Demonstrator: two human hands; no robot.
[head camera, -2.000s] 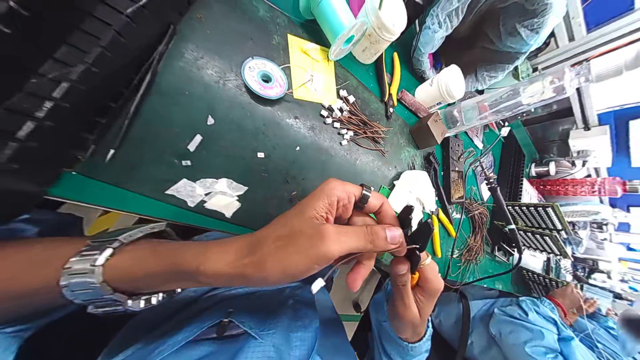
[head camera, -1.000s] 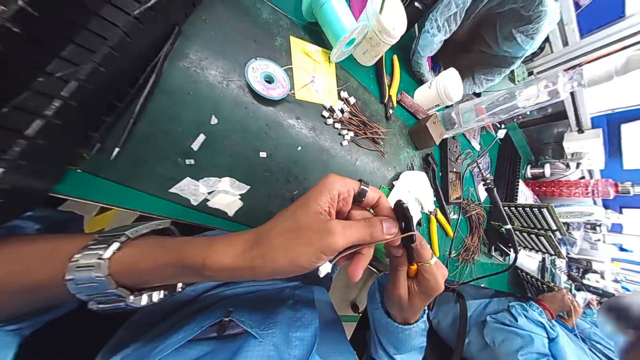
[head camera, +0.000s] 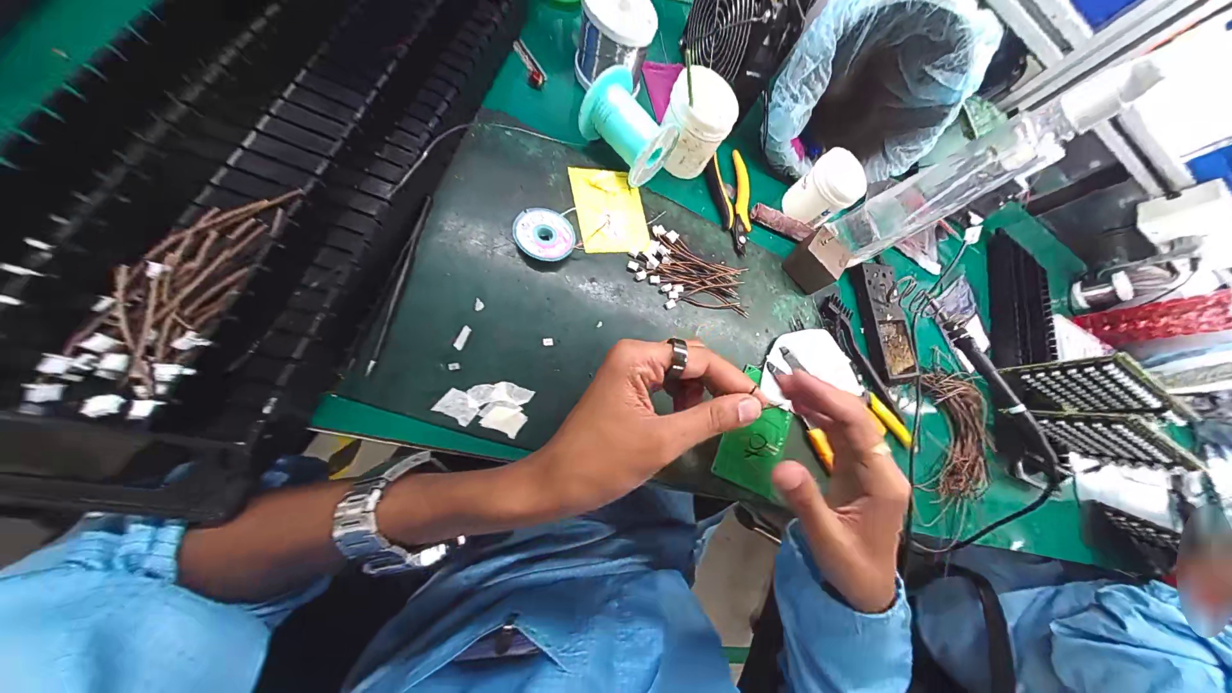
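Observation:
My left hand (head camera: 664, 414), with a metal watch at the wrist, pinches the end of a thin brown wire (head camera: 756, 392) between thumb and forefinger; most of the wire is hidden. Close by on the right, my right hand (head camera: 847, 472) has its thumb and fingers apart, with nothing plainly held. Dark pointed tips (head camera: 789, 360) show just beyond its fingertips, over a white pad (head camera: 818, 358). Under and between the hands lie a green card (head camera: 753, 452) and yellow-orange tool handles (head camera: 819, 449). Brown wires with white connectors (head camera: 688, 269) are heaped on the dark mat.
A solder wick spool (head camera: 545, 235), a yellow sheet (head camera: 610, 210) and cutting pliers (head camera: 733, 197) are farther back. Paper scraps (head camera: 500, 409) lie near the front edge. A slotted black rack (head camera: 318, 144) stands at left, a soldering iron (head camera: 991, 371) at right. A capped person (head camera: 885, 87) sits opposite.
The black tool with an orange end, held in my right hand before, is no longer plainly in its grasp. That hand's fingers have spread away from my left hand.

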